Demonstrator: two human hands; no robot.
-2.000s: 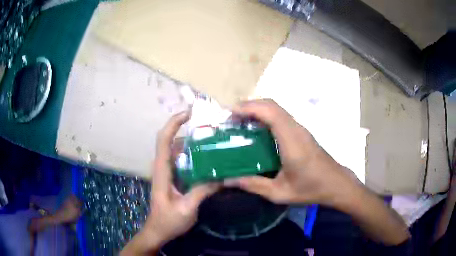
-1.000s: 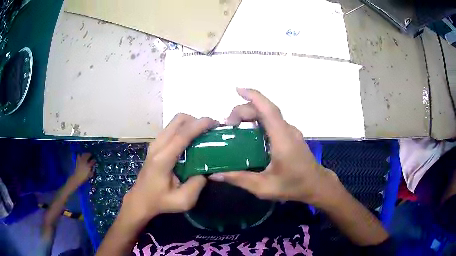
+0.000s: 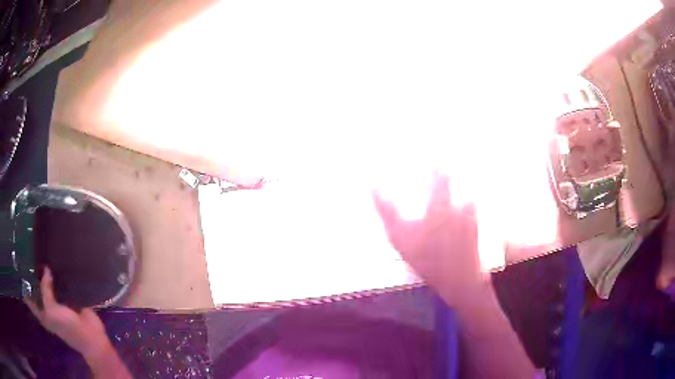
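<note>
A dark green car body shell [image 3: 127, 252] with a silver rim and a dark hollow opening stands at the left of the table. My left hand [image 3: 70, 326] grips its lower edge, with one finger over the rim; the other fingers are partly hidden. My right hand [image 3: 440, 237] is empty, fingers spread and blurred by glare, above the white sheet [image 3: 296, 252]. Another car body [image 3: 592, 189], silver and green with a brownish middle, lies on the table at the right, away from my right hand.
Tan cardboard [image 3: 170, 244] covers the table. Small silver pieces [image 3: 189, 178] lie by the sheet's far left corner. Part of another car body [image 3: 10, 133] shows at the left edge. Glare hides the table's middle and far side. A person's dark clothing [image 3: 636, 296] shows at the right.
My hands have parted and let go of the green body they held. My left hand has moved far left onto a body. A body now lies at the right. The picture has become overexposed.
</note>
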